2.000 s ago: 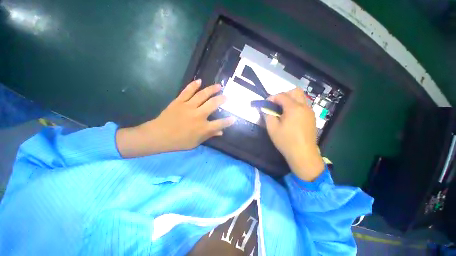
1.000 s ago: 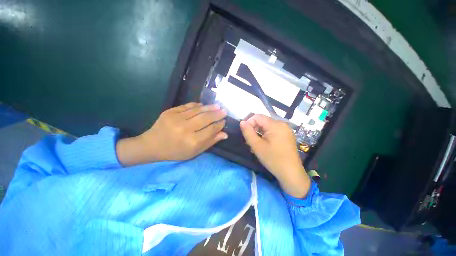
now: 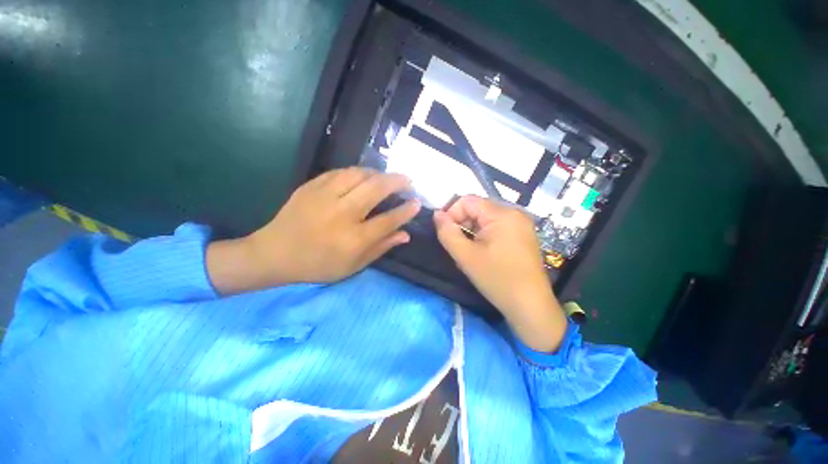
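Observation:
The open tablet (image 3: 495, 136) lies in a thick black tray (image 3: 617, 204), with its white battery, crossing black bands, a slanting black flex cable (image 3: 465, 149) and a board (image 3: 581, 204) at the right side. My left hand (image 3: 331, 227) rests palm down at the tablet's near left edge, fingers slightly apart, holding nothing visible. My right hand (image 3: 499, 249) is at the near edge, thumb and forefinger pinched together. A small dark piece with a thin yellowish edge (image 3: 468, 231) shows inside its curled fingers; its full shape is hidden. A curled yellowish strip (image 3: 574, 311) shows beside my right wrist.
A dark green bench (image 3: 182, 100) surrounds the tray. A dark slab (image 3: 676, 317) lies to the right, beside another black tray (image 3: 754, 299) holding an open unit, partly cut off. A pale curved rail (image 3: 726, 82) runs along the far right.
From two seconds ago, my right hand has moved off the battery to the near edge, and the black-and-yellow item is now mostly hidden. The tray has shifted slightly up in view. My left hand moved slightly lower.

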